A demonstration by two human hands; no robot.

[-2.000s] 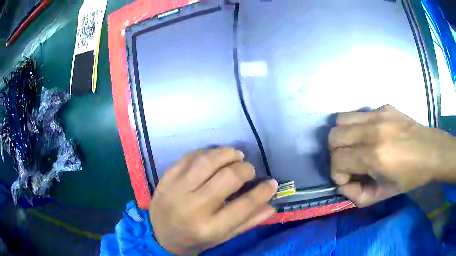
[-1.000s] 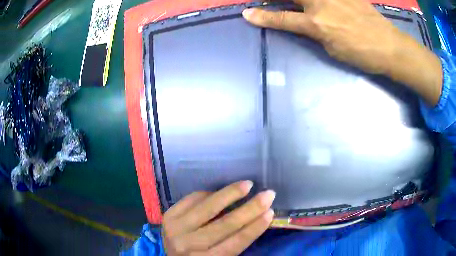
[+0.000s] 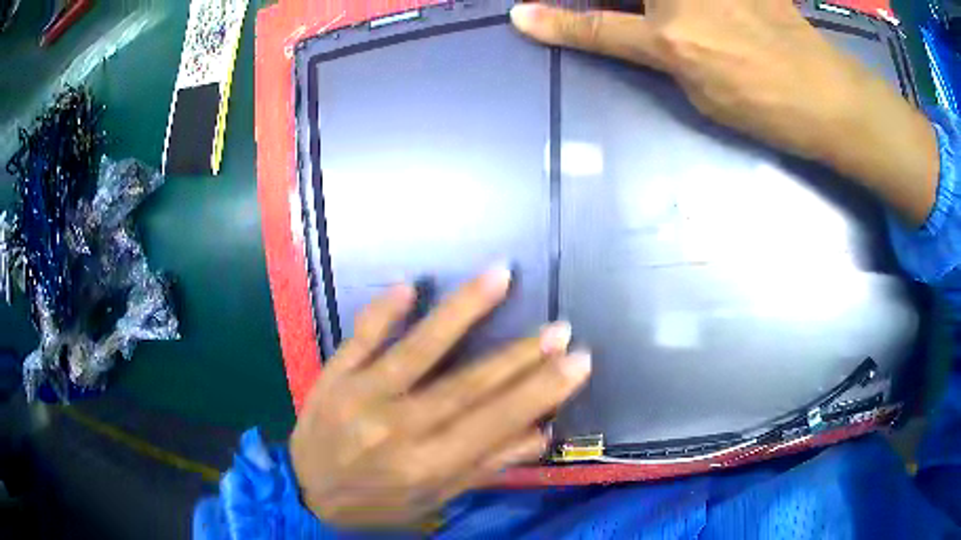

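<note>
The grey shiny laptop lid back cover [image 3: 443,158] lies in its red foam tray [image 3: 276,200]. A thin black display cable [image 3: 555,190] runs straight down the middle of the cover. Its yellow connector [image 3: 580,449] sits at the near edge, with a thin pale and black branch running right. My left hand [image 3: 432,411] lies over the cover's near left part, fingers apart, slightly blurred, with fingertips at the cable. My right hand [image 3: 727,74] is at the far edge, partly cut off by the frame, its thumb by the cable's top; its other fingertips are out of view.
On the green mat [image 3: 211,274] at the left lie a bundle of black cables [image 3: 53,200] and crumpled clear plastic wrap [image 3: 132,274]. A printed white card with a dark end [image 3: 195,127] lies at the upper left. Blue strips show at the upper right edge.
My right hand has gone from the near edge to the far edge. The cable, curved earlier, now runs straight. My left hand has moved up over the cover, leaving the connector in view.
</note>
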